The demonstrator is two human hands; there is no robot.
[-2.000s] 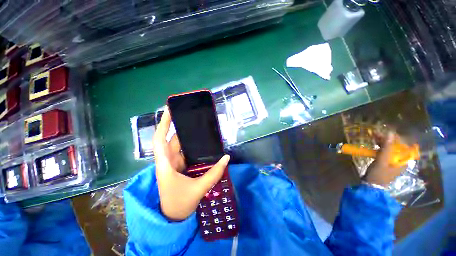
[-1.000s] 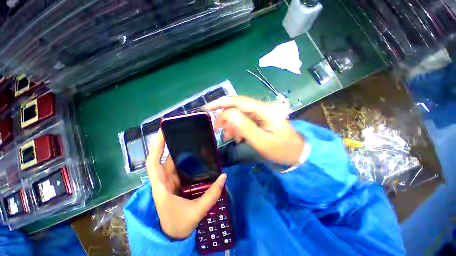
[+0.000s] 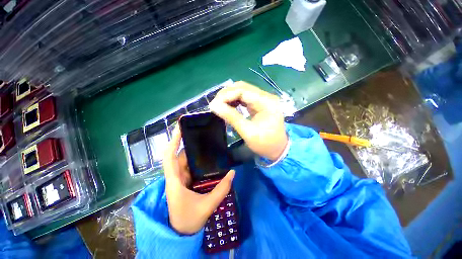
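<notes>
My left hand [image 3: 190, 202] holds an opened red flip phone [image 3: 221, 227], black screen half up and red keypad half toward me. My right hand [image 3: 256, 119] is at the top edge of the screen half, thumb and fingertips pinched together. Whether a thin film is between the fingertips cannot be told. Behind the phone lies a pale lens sheet [image 3: 156, 145] with several black display windows in a row, partly hidden by the phone and my right hand.
Clear blister tray [image 3: 83, 174] with red phones at left; stacked trays [image 3: 137, 45] behind. Tweezers [image 3: 268, 81], white cloth [image 3: 287, 54], white bottle [image 3: 305, 16] and small clear items [image 3: 328, 69] at right. An orange-handled tool [image 3: 344, 138] lies over the scrap bin [image 3: 433, 136].
My right hand has left the orange-handled tool, come to the phone and closed its fingertips at the screen's top edge. My left hand still holds the phone, now shifted slightly right.
</notes>
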